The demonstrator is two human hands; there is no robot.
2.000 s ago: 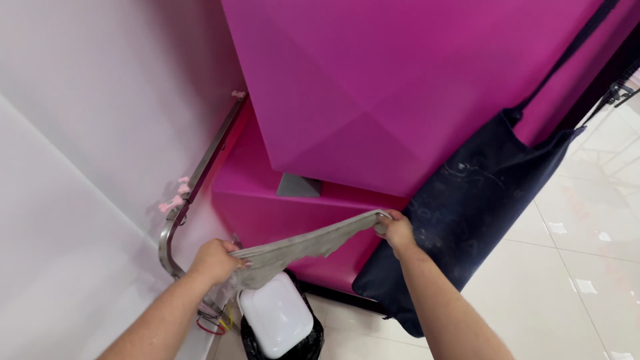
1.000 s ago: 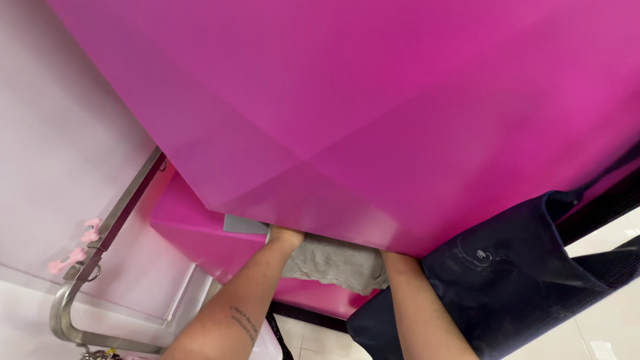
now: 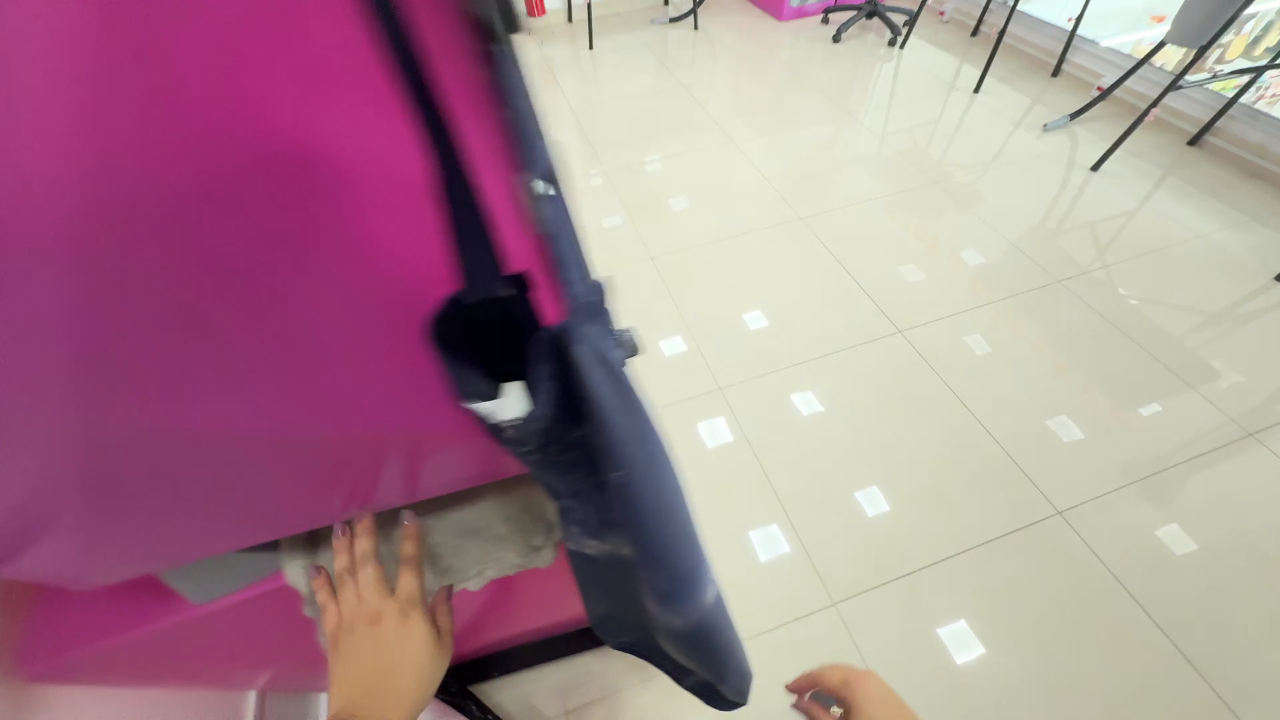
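Note:
My left hand (image 3: 385,610) lies with spread fingers on a grey cloth (image 3: 485,535), which rests on the lower ledge of a magenta panelled unit (image 3: 250,300), partly under its overhanging upper part. My right hand (image 3: 855,692) is at the bottom edge, over the floor and away from the cloth, with its fingers curled and a ring on one of them. Whether it holds anything cannot be told. Between the hands, a dark blue fabric bag (image 3: 640,520) hangs by its strap at the unit's right side, blurred.
A flat grey piece (image 3: 220,575) lies left of the cloth. Glossy beige floor tiles (image 3: 900,420) spread to the right. At the back stand a wheeled chair base (image 3: 868,18) and black-legged chairs (image 3: 1130,125). A black bar (image 3: 525,655) runs below the unit.
Both hands were at the cloth a second ago; the right hand has since come away to the right. Earlier the cloth was stretched between both hands in front of the unit. The view has swung right.

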